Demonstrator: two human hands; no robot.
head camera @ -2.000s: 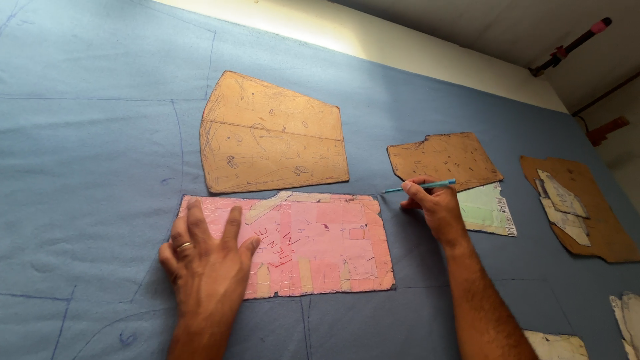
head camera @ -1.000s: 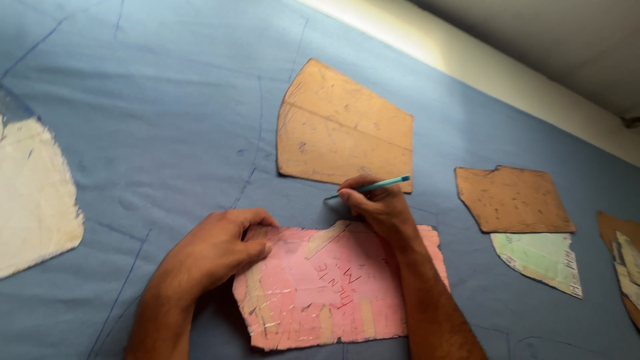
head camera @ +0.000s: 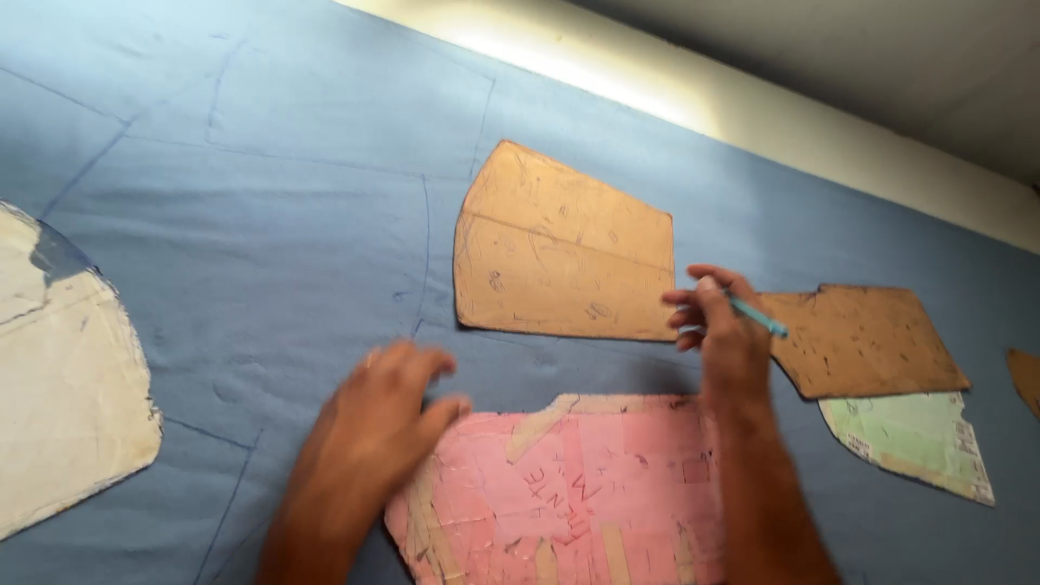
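Blue fabric [head camera: 309, 244] bearing drawn pen lines lies under several pattern pieces. My right hand [head camera: 723, 325] grips a light-blue pen [head camera: 757, 315] near the right edge of a tan cardboard pattern piece [head camera: 565, 244]. With its fingers apart and nothing in it, my left hand [head camera: 390, 414] is at the upper left corner of a pink, taped pattern piece [head camera: 585, 487] that bears handwriting. Whether the left fingers touch the fabric is unclear. The pink piece sits below the tan one, a strip of fabric between them; my right forearm covers its right edge.
A whitish pattern piece [head camera: 73, 390] lies at the left. On the right, a brown cardboard piece [head camera: 877, 341] adjoins a green paper piece [head camera: 910, 439], and part of another brown piece [head camera: 1025, 378] shows at the frame's edge. A pale border [head camera: 780, 106] runs along the fabric's far side.
My right hand, with the pen, has moved from the pink piece's upper edge to the tan piece's right edge. My left hand's fingers have spread. The view has shifted.
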